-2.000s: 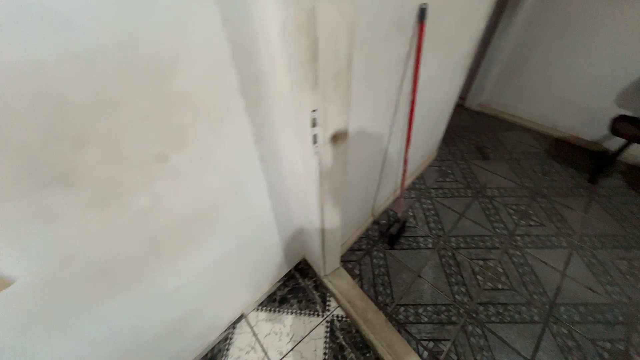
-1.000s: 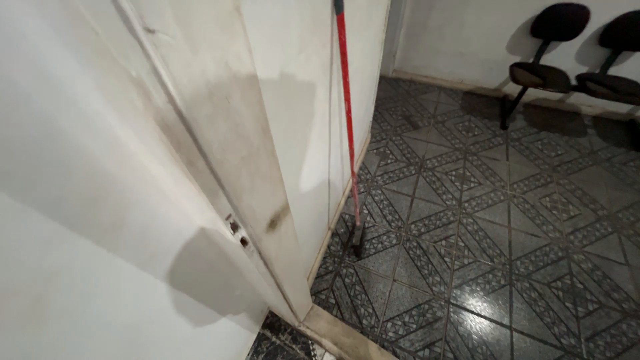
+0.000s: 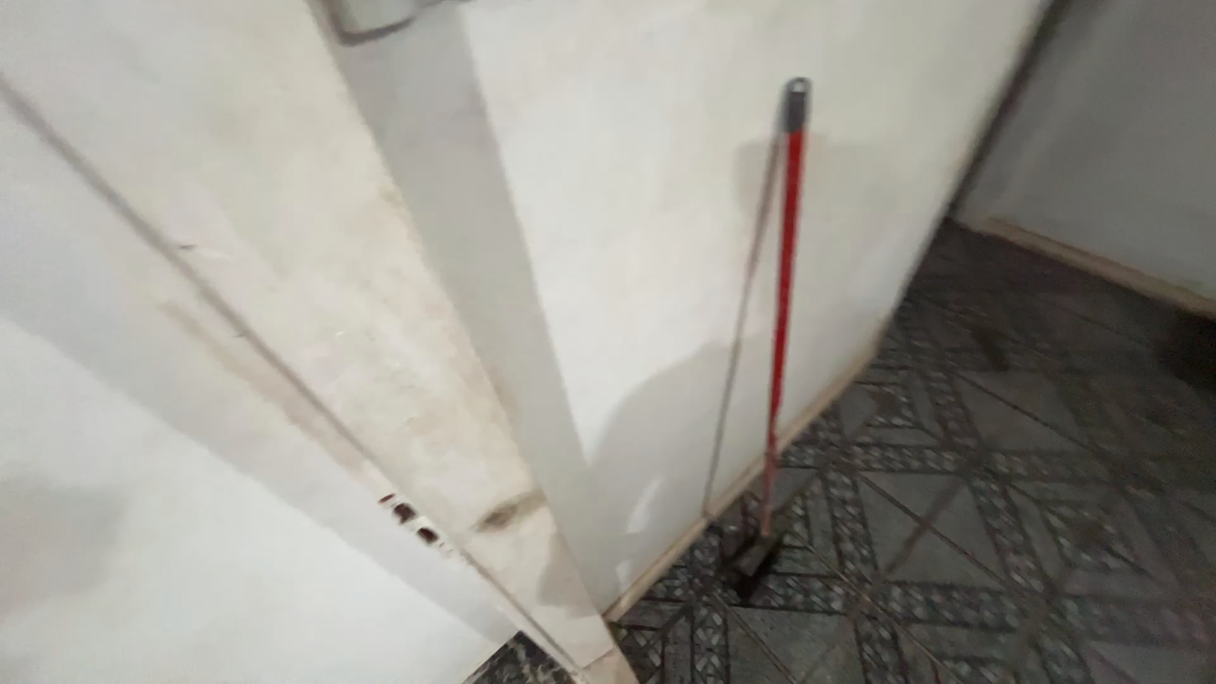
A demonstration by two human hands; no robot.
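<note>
Neither my left hand nor my right hand shows in the head view. A broom or similar floor tool with a red handle [image 3: 786, 285] leans against the white wall, its grey hanging-loop end up. Its dark head [image 3: 755, 562] rests on the patterned tile floor; blur hides whether it has bristles. To the left stands a worn white door frame [image 3: 418, 285] with a lock strike recess [image 3: 415, 521] and a brown stain beside it.
Grey patterned floor tiles [image 3: 921, 532] spread to the right. A white wall [image 3: 646, 190] runs back from the door frame, and another wall [image 3: 1111, 142] with a pale baseboard stands at the far right.
The view has swung, so the dark chairs seen at right one second ago are out of frame. The red-handled tool still leans on the wall.
</note>
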